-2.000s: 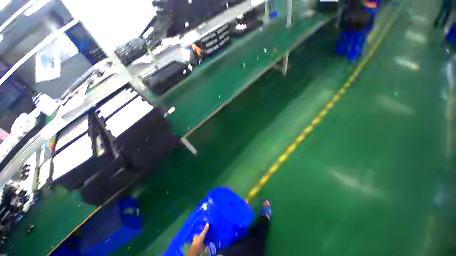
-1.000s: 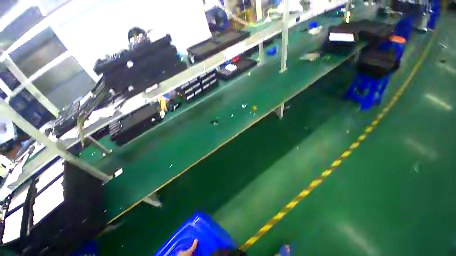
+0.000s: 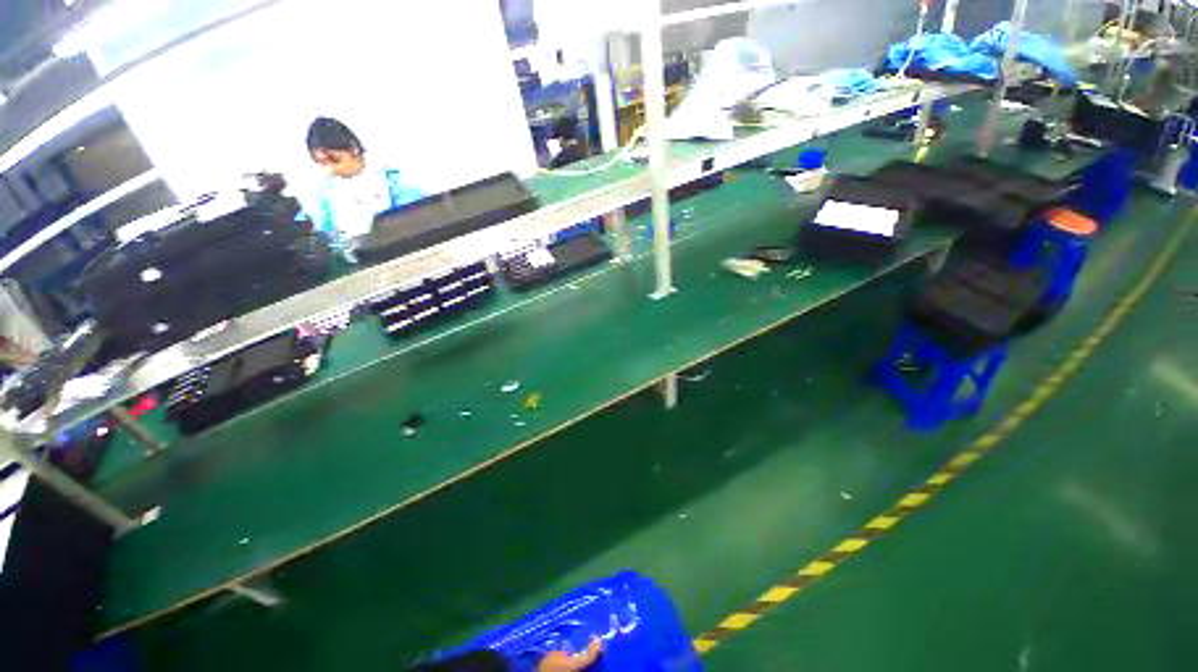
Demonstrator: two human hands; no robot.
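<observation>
A blue plastic stool (image 3: 644,630) is at the bottom edge, cut off by it. Its smooth seat faces up towards me, and its legs cannot be seen. My left hand (image 3: 572,656) comes in from the bottom with a dark sleeve. It grips the stool at the seat, with one finger lying along the blue surface; the other fingers are mostly hidden or cut off. My right hand is not in view.
A long green-topped workbench (image 3: 499,381) runs beside me on the left, with metal uprights and black trays (image 3: 854,223). Ahead right, more blue stools (image 3: 939,381) bear black trays and an orange pad. Yellow-black floor tape (image 3: 854,545) passes them. A person (image 3: 355,190) is behind the bench.
The view has moved along the bench and turned left. The stools with trays are nearer, and the person has come into view. My left hand stays on the stool.
</observation>
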